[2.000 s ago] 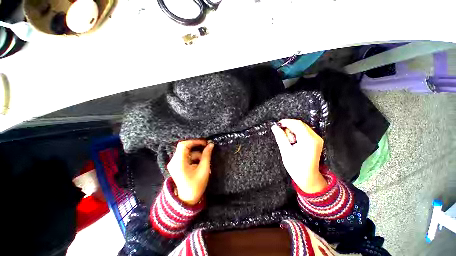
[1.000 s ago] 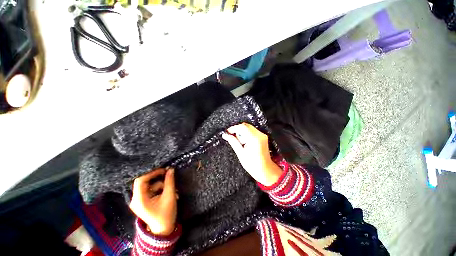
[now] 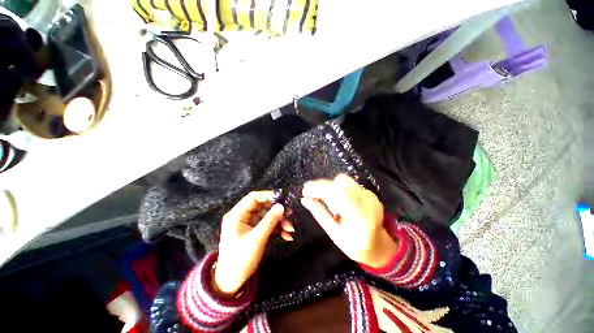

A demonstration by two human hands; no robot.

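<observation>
A dark grey flecked woolly garment (image 3: 225, 162) lies bunched on my lap below the table edge. A dark trim (image 3: 348, 149) with white-silver glints runs along its edge. My left hand (image 3: 251, 237) pinches the garment's edge between thumb and fingers at the middle. My right hand (image 3: 348, 218) is just right of it, thumb and fingertips pinched together close to the trim. Whether a needle or thread is between the right fingertips is too small to tell. Both hands are bare, with red-and-white striped cuffs.
White table (image 3: 273, 71) bears black-handled scissors (image 3: 170, 68), a yellow-and-black striped cloth (image 3: 234, 14), a dark phone-like rectangle (image 3: 73, 55) and a round tray (image 3: 103, 107) with a pale round object. Black cloth (image 3: 417, 153) lies right of the garment. Lilac stool (image 3: 462, 81) and teal stool (image 3: 339, 97) stand under the table.
My hands have come close together from wide apart along the trim. The straight stretch of edge between them is now bunched up. The view has swung, bringing the striped cloth and dark rectangle into view.
</observation>
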